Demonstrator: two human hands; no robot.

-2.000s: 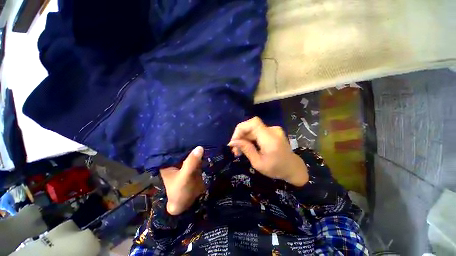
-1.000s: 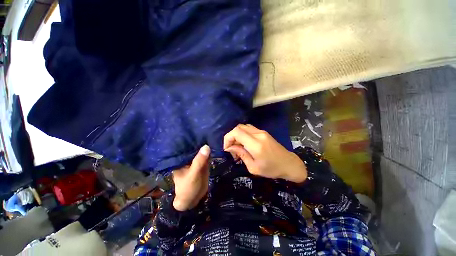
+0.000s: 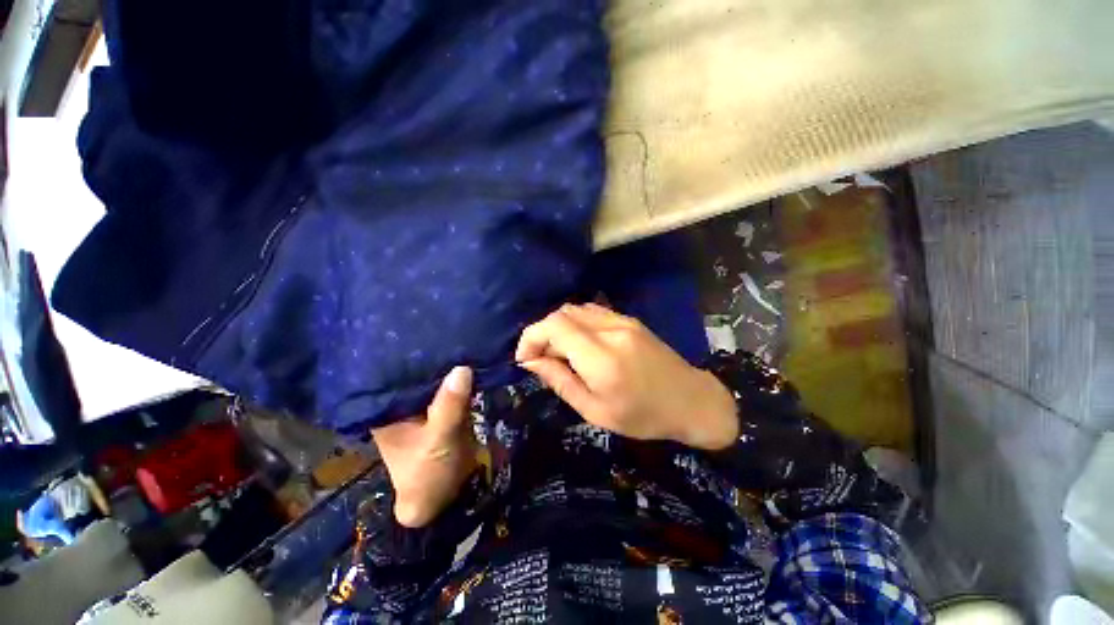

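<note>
The shiny blue-navy lining [image 3: 452, 232] with tiny pale dots hangs over the table edge towards my lap. The matte dark navy shell [image 3: 159, 232] lies to its left, with broken white stitches between them. My left hand [image 3: 428, 454] grips the lining's folded near edge, thumb on top and fingers hidden beneath the cloth. My right hand [image 3: 623, 376] is at the same edge just to the right, thumb and forefinger pinched together. A needle or thread between them is too small to see clearly.
A cream cloth [image 3: 843, 110] covers the table at the right. A white table surface [image 3: 104, 354] shows at the left. Pale scraps [image 3: 757, 291] lie on the floor beside a yellow and red strip. A red object [image 3: 189, 468] and grey-beige shapes [image 3: 183, 598] are at lower left.
My left hand has shifted left along the edge with the cloth. My right hand has moved left, its pinched fingertips close to the lining's edge. The garment shows slightly further left.
</note>
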